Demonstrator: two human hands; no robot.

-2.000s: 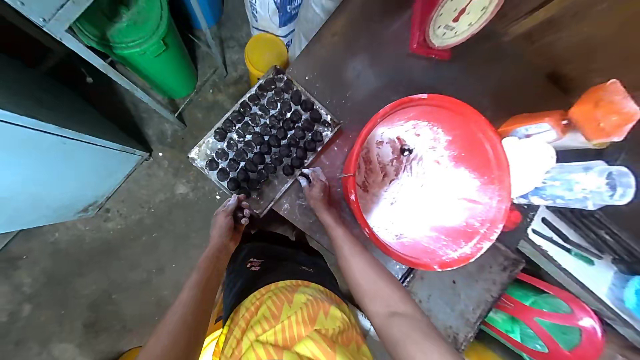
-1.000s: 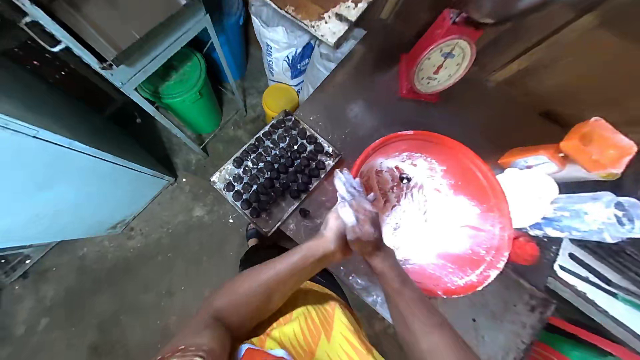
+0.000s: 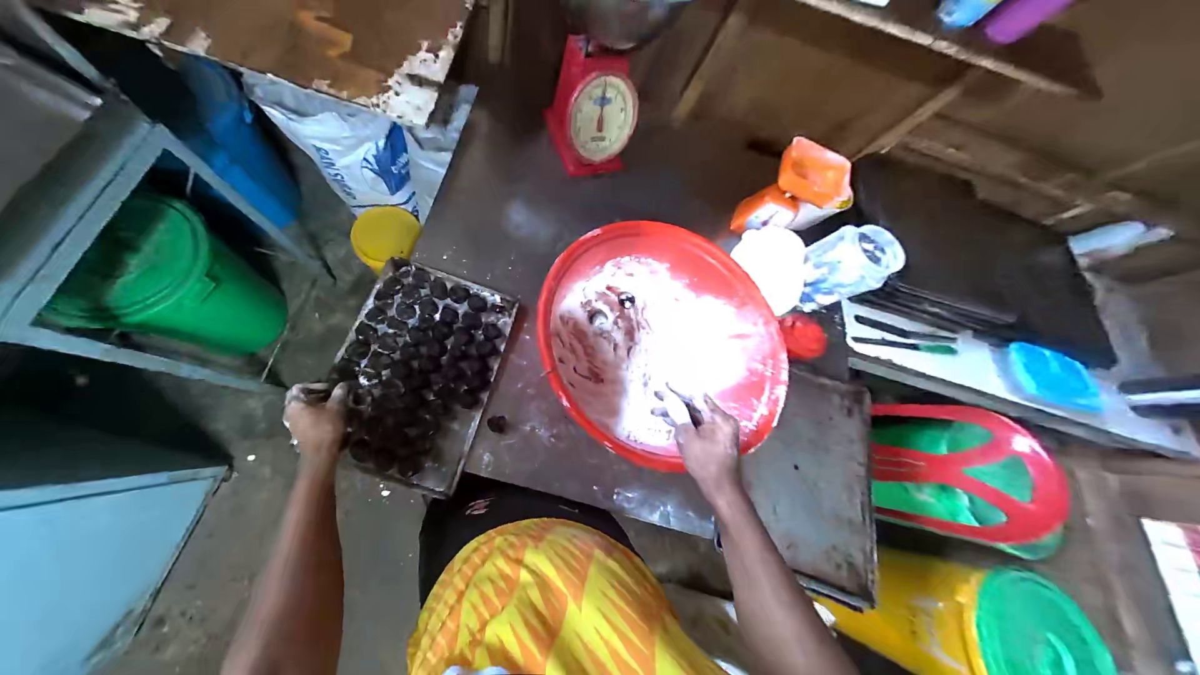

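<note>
A metal tray (image 3: 476, 412) packed with dark round balls (image 3: 427, 337) lies over the table's left edge. My left hand (image 3: 317, 412) grips its left rim. One loose dark ball (image 3: 497, 424) rests on the table between the tray and a round red basin (image 3: 553, 328). White powder (image 3: 698, 347) covers much of the basin's floor, with brownish smears and a small dark ball at its upper left. My right hand (image 3: 701, 431) reaches over the basin's near side, fingers spread at the powder; whether they hold anything cannot be told.
A red dial scale (image 3: 592, 117) stands at the back. Right of the basin are an orange container (image 3: 814, 173), a clear plastic jar (image 3: 853, 264) and a flat metal tray (image 3: 811, 487). A yellow lid (image 3: 385, 234) and a green bucket (image 3: 169, 272) are at left.
My hands, pressed together at the basin's left edge a second ago, are now apart: the left has moved to the tray's rim, the right into the basin. The view has shifted.
</note>
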